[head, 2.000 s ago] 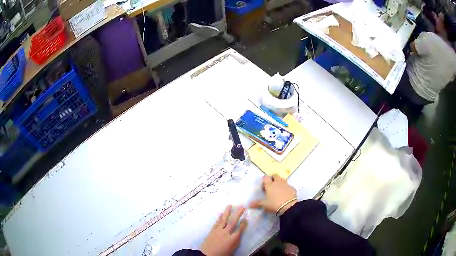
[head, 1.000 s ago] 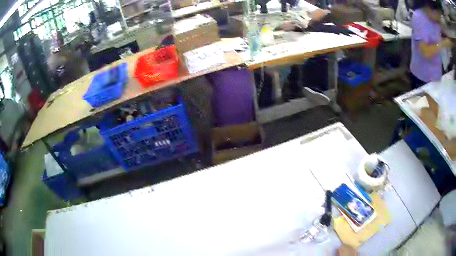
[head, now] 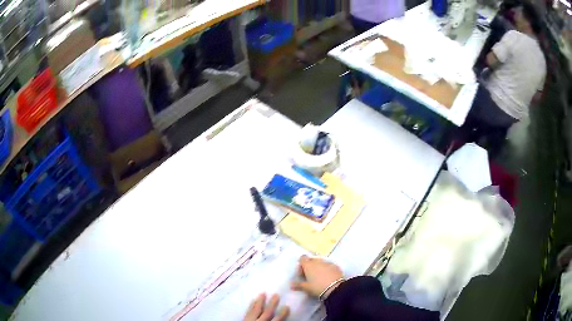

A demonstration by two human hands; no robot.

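A thin white piece, hard to tell from the table, lies under my hands at the front edge. My left hand rests on it with fingers apart, cut off by the bottom edge. My right hand, with a bracelet at the wrist, is bent over the piece to the right; thumb and fingers are apart and nothing shows held. A black upright handle on a clear base stands beyond my hands. A pinkish tape strip runs along the tabletop.
A phone lies on white paper and a yellow card. A blue strip and a white roll are behind it. Pale fabric heaps at the right edge. A person is at another table.
The view swung left and up, then came back. Both hands show again, lower in the picture. My left hand is now more cut off by the bottom edge than two seconds ago.
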